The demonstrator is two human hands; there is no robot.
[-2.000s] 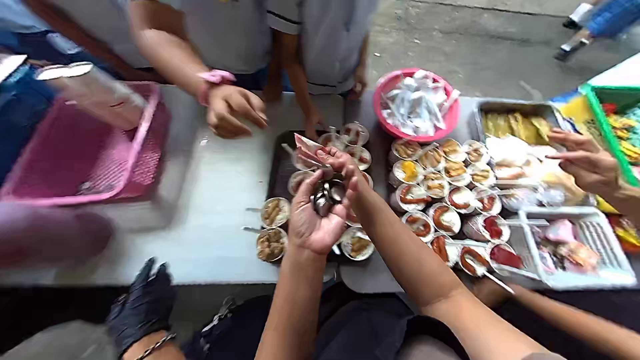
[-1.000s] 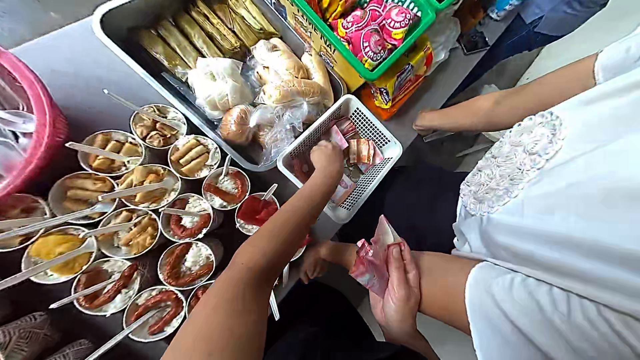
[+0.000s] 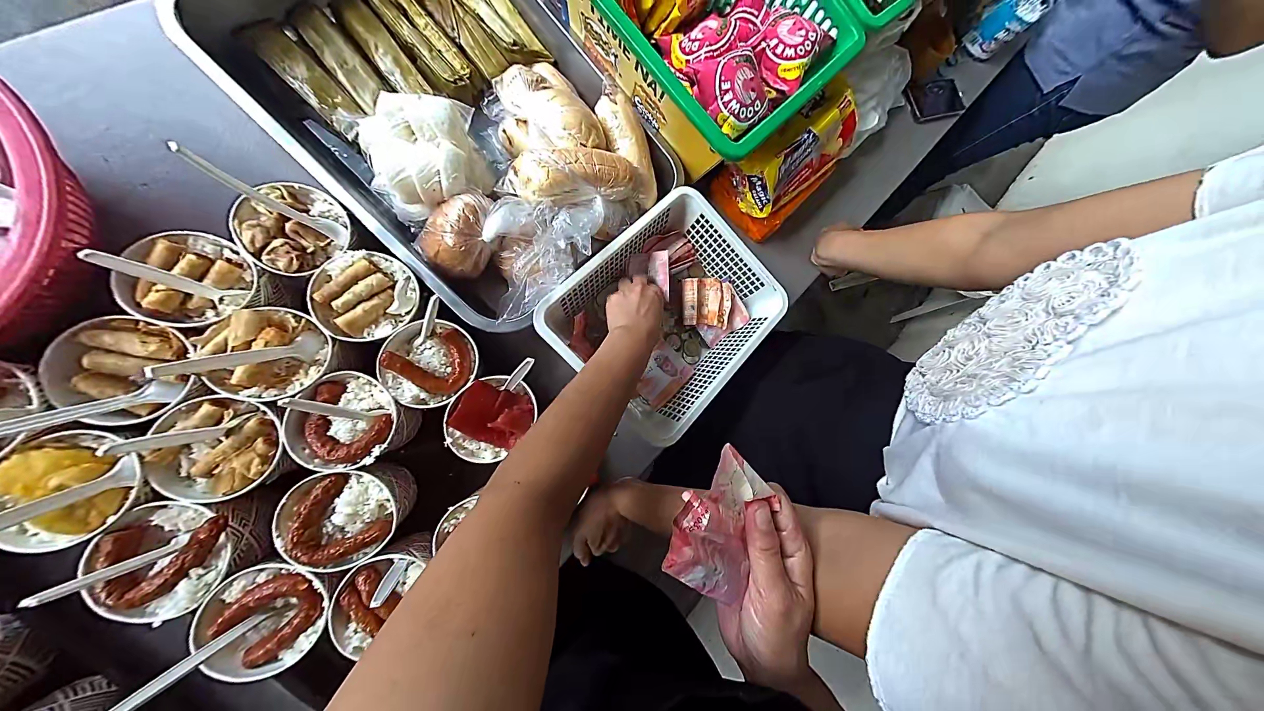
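Observation:
My left hand (image 3: 637, 306) reaches into a white perforated plastic basket (image 3: 760, 296), its fingers down among banknotes (image 3: 703, 301) and some coins. A pinkish note shows beside those fingertips; whether they grip anything is hidden. At lower centre right, my right hand (image 3: 770, 583) pinches crumpled pink-red banknotes (image 3: 713, 538) between thumb and fingers, below the basket. Left of my left forearm stand several paper cups of rice (image 3: 336, 518), topped with sausage, fried rolls or other food, many with white plastic utensils.
A metal tray (image 3: 267, 109) holds leaf-wrapped food and bagged bread. Behind the basket are a green plastic basket (image 3: 750, 148) of pink snack packs and yellow-orange packets (image 3: 790, 163). A pink tub (image 3: 44, 227) stands far left. A person in white (image 3: 1047, 395) is close at right; another person's hand (image 3: 602, 523) is near my right hand.
Two seconds ago my hands were together, with coins in an upturned palm. Now they are apart, one inside the basket and one holding banknotes. The view has swung right.

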